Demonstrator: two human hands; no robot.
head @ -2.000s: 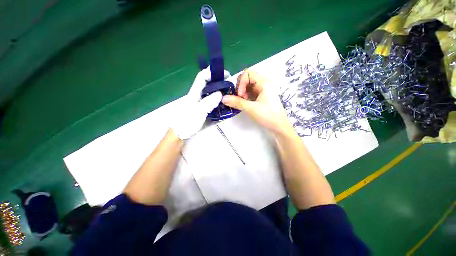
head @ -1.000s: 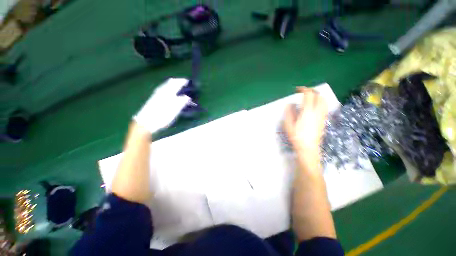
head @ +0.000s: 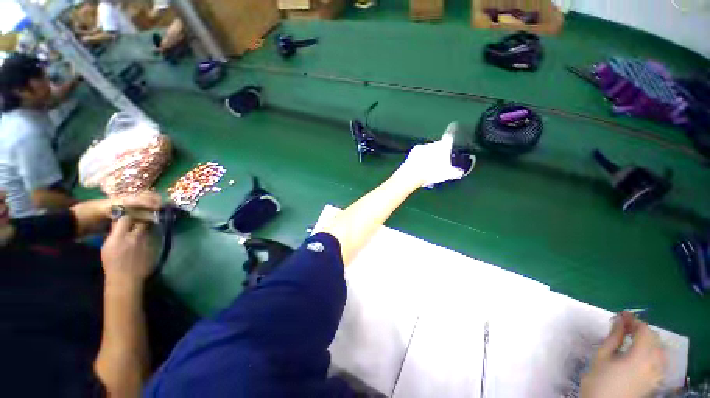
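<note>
My left hand (head: pixel 434 164), in a white glove, is stretched out over the green line. It is closed around a dark navy housing (head: pixel 465 164), whose pale curved rim shows beyond the fingers; the rest is hidden. My bare right hand (head: pixel 629 359) is at the lower right, over the right end of the white sheet (head: pixel 448 284). Its fingertips are pinched on a small thin wire part (head: pixel 639 312), blurred. Part of the wire heap (head: pixel 574 369) shows beside this hand, mostly hidden.
A round black unit with a purple bar (head: pixel 510 128) lies just beyond my left hand. Other dark housings (head: pixel 254 212) are along the line. At left, a neighbour's hands (head: pixel 134 233) work near a copper-coloured heap (head: pixel 198 183).
The view has swung up and left, showing more of the line and the neighbour. My left hand has reached farther out with the housing. My right hand has a wire part at its fingertips.
</note>
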